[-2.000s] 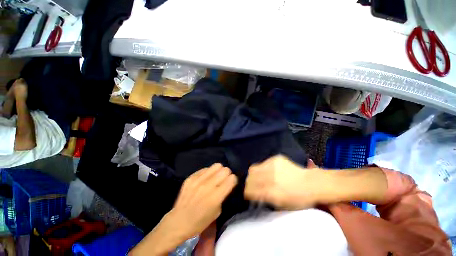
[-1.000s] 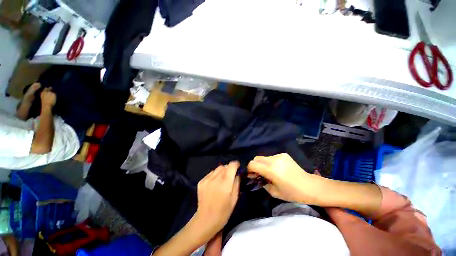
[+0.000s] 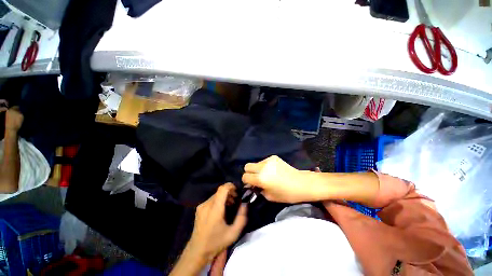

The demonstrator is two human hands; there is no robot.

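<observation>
A large black garment (image 3: 189,143) lies heaped in front of me, below the table edge. My left hand (image 3: 216,218) is at its near part, with the fingertips on the dark cloth and the thumb held apart. My right hand (image 3: 272,179) is just to the right, its fingers closed at the cloth. A small shiny dark and silver tool (image 3: 250,195) shows under my right fingers; most of it is hidden. The exact spot pinched between the hands is too small to tell.
A white table (image 3: 243,43) with a measuring tape runs across the top. Red-handled scissors (image 3: 432,49) and a black phone (image 3: 389,8) lie on it. A clear plastic bag (image 3: 442,167) and blue crate (image 3: 360,156) are at right. Another person's arm (image 3: 11,151) is at far left.
The view has shifted. My left thumb has spread away from the fingers, and the hands were closer together before. The shiny tool under my right fingers now shows more clearly.
</observation>
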